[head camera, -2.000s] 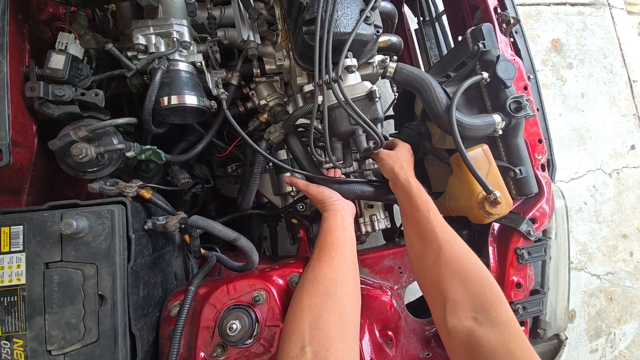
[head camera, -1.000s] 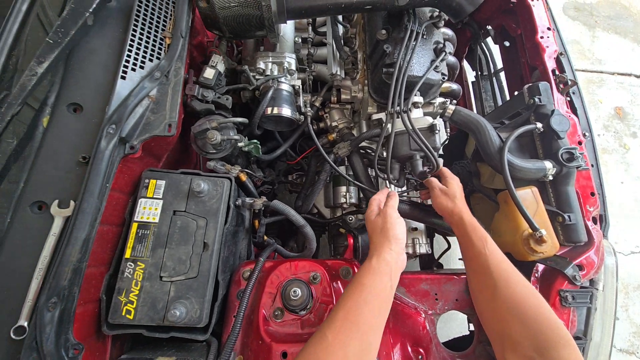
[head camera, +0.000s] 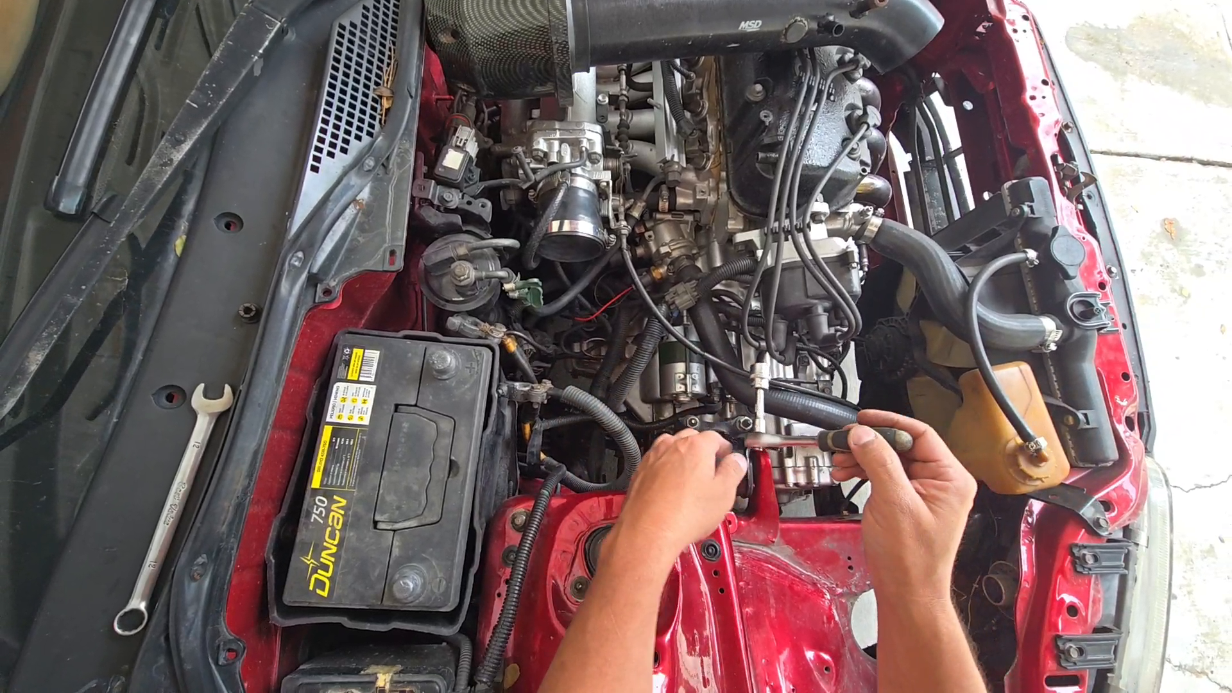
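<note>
My right hand (head camera: 905, 472) grips the dark handle of a ratchet wrench (head camera: 799, 441), whose head points left toward the engine's lower middle. From that head an extension with a socket (head camera: 760, 395) points up the view, beside a thick black hose (head camera: 813, 404). My left hand (head camera: 685, 481) lies just left of the ratchet head, near the end of a bracket at the transmission; its fingertips are partly hidden, and whether it holds anything cannot be told. Spark plug wires (head camera: 797, 183) run down to the distributor (head camera: 816, 279) above both hands.
A car battery (head camera: 385, 481) stands at left, with a combination wrench (head camera: 173, 510) on the cowl beyond it. A black intake pipe (head camera: 712, 31) crosses the top. To the right are the radiator hose (head camera: 953, 289) and an amber coolant reservoir (head camera: 1011, 423). Red bodywork (head camera: 799, 577) lies below.
The ratchet with its extension is now in my right hand; it is not seen in the earlier frames. My left hand has moved left and down from the distributor area. The view has shifted and widened.
</note>
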